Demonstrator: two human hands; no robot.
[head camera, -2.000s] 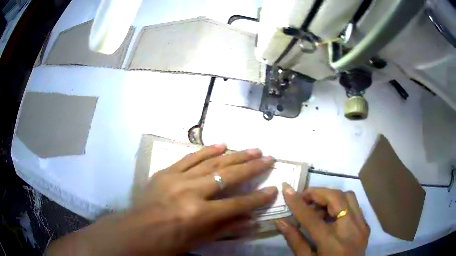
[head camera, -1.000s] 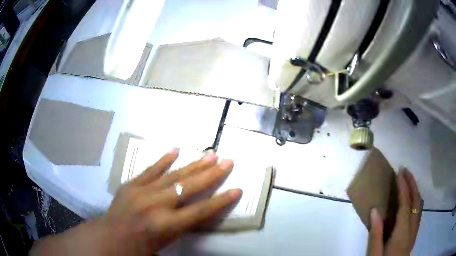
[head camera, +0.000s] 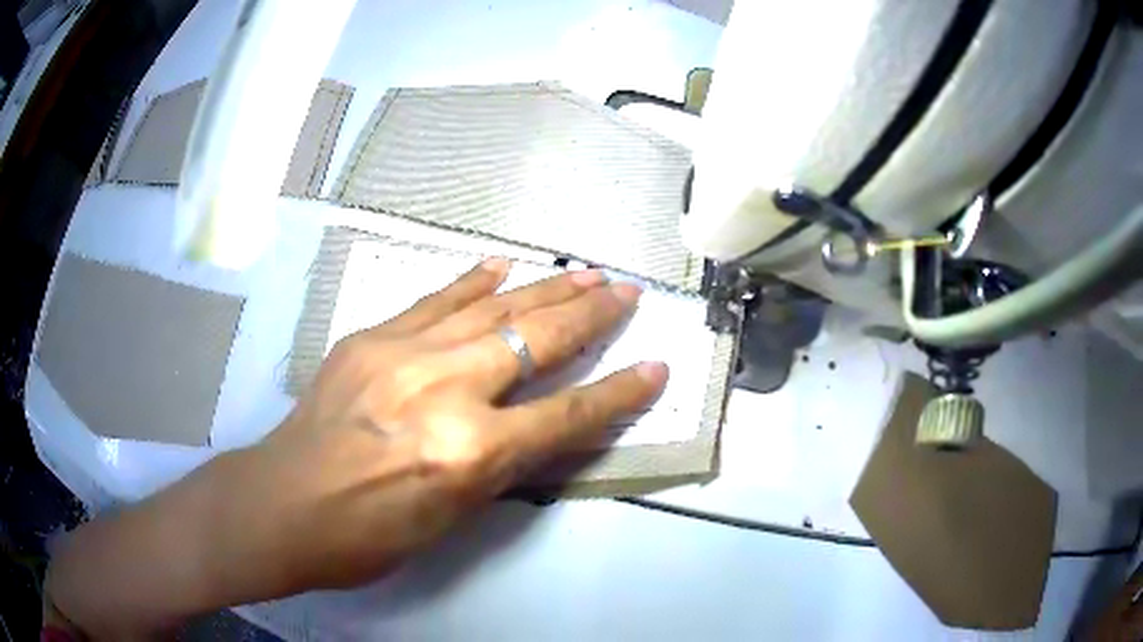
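Observation:
My left hand (head camera: 470, 408) lies flat with fingers spread on a white pointed template (head camera: 677, 414). The template lies on a finely ribbed grey-beige fabric piece (head camera: 320, 314), which shows as a border around it. The piece's upper right corner is at the presser foot (head camera: 727, 301); whether it is under the foot is hard to tell. My hand hides the middle and lower left of both. A sliver of brown in the bottom right corner may be my right hand (head camera: 1126, 617), cut off by the edge.
The off-white machine head (head camera: 815, 138) fills the upper right, with its ribbed tension knob (head camera: 949, 420) below. A darker flap piece (head camera: 965, 514) lies at right. Ribbed panels (head camera: 527, 163) lie behind, another (head camera: 138, 345) at left. A glossy white lamp (head camera: 257, 138) hangs upper left.
My left hand, template and fabric have moved up to the presser foot. My right hand has left the darker flap piece and moved off toward the bottom right. The view has shifted closer to the machine head.

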